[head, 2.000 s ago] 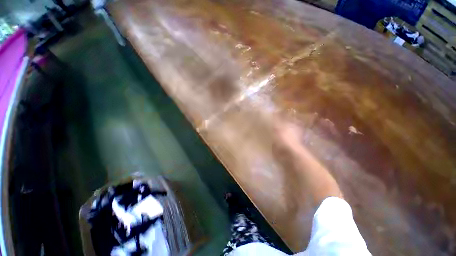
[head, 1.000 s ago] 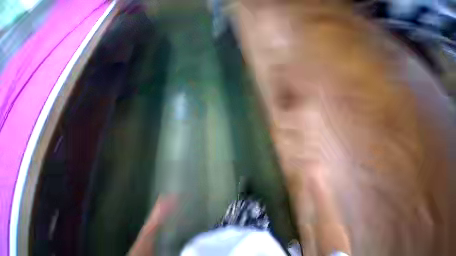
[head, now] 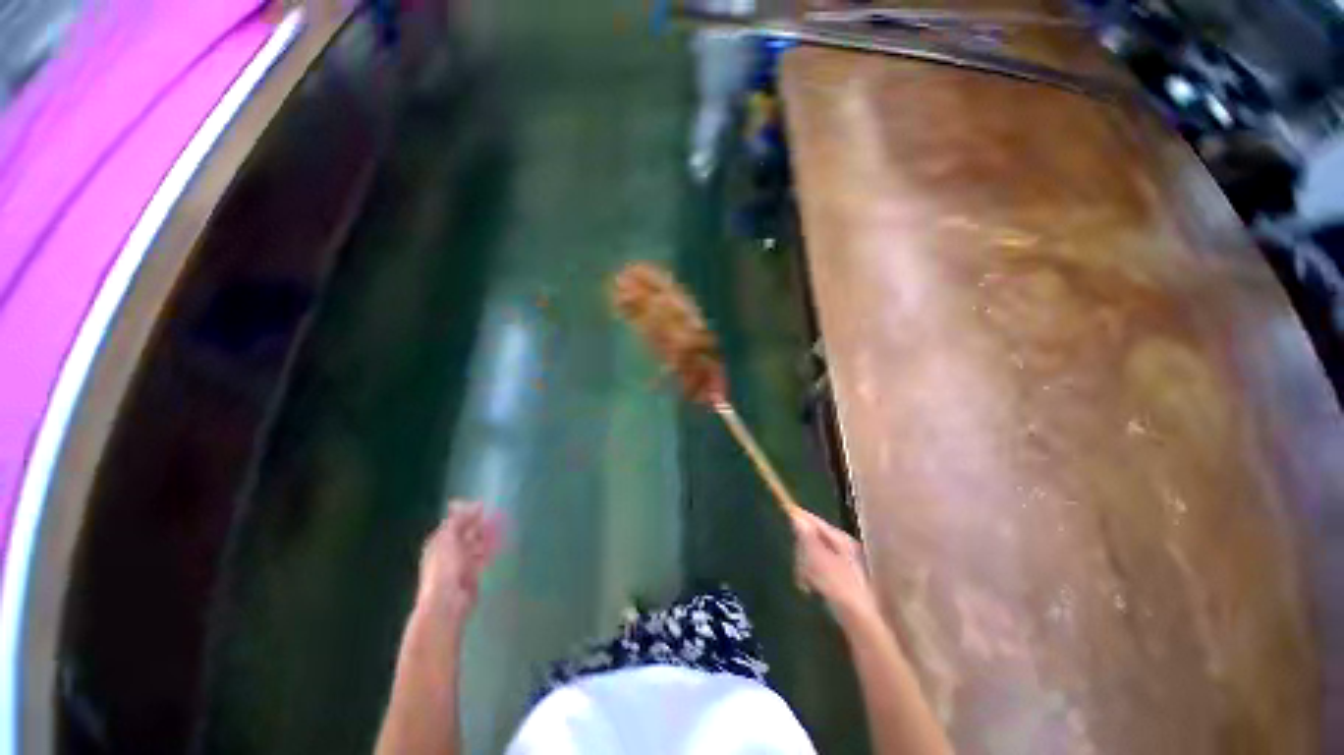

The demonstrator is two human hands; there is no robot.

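Note:
A brush (head: 672, 331) with a brown bushy head and a thin pale wooden handle is held out over the green floor, its head pointing forward and left. My right hand (head: 830, 564) grips the handle's end beside the left edge of the brown cutting table (head: 1017, 428). My left hand (head: 463, 546) is raised over the aisle, away from the brush. Its fingers look curled, and nothing shows in it.
A long metal rail (head: 943, 53) with blue parts crosses the table's far end. A pink-covered table (head: 118, 192) with a white edge stands on the left. Dark and white items (head: 1201, 89) lie beyond the cutting table's right edge. The green floor (head: 575, 443) runs between the tables.
The view has turned from the tabletop to the aisle. My right hand has moved off the table to its left edge, and the brush now shows clearly. My left hand has come into view.

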